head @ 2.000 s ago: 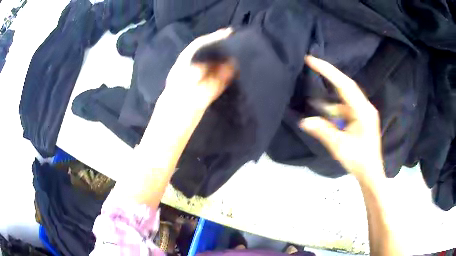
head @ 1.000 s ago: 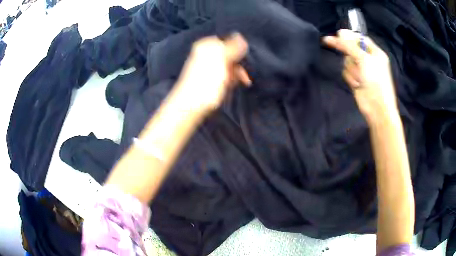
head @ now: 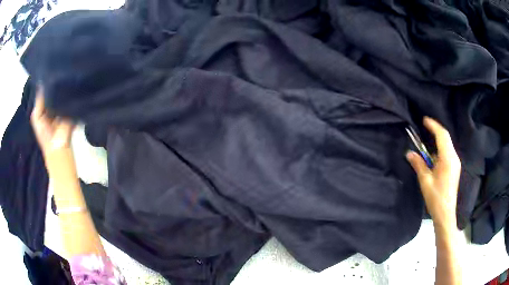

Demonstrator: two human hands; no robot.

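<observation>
A large dark garment (head: 240, 150) lies spread over the white table in front of me. My left hand (head: 53, 128) is at the far left and grips a raised, blurred part of the garment; its fingertips are partly hidden by the cloth. My right hand (head: 441, 167) is at the right, beside the garment's right part. It holds thread snips (head: 418, 146) between thumb and fingers, with the silver blades pointing up and left and a blue part near the fingers.
More dark garments (head: 446, 50) are heaped along the far and right side. A dark sleeve-like piece (head: 22, 167) hangs at the left edge. The white tabletop (head: 357, 270) shows along the near side. Dark cloth lies below the table at lower left.
My left hand has moved far left, drawing the garment's cloth with it and spreading it wide. My right hand with the snips has moved down and slightly right.
</observation>
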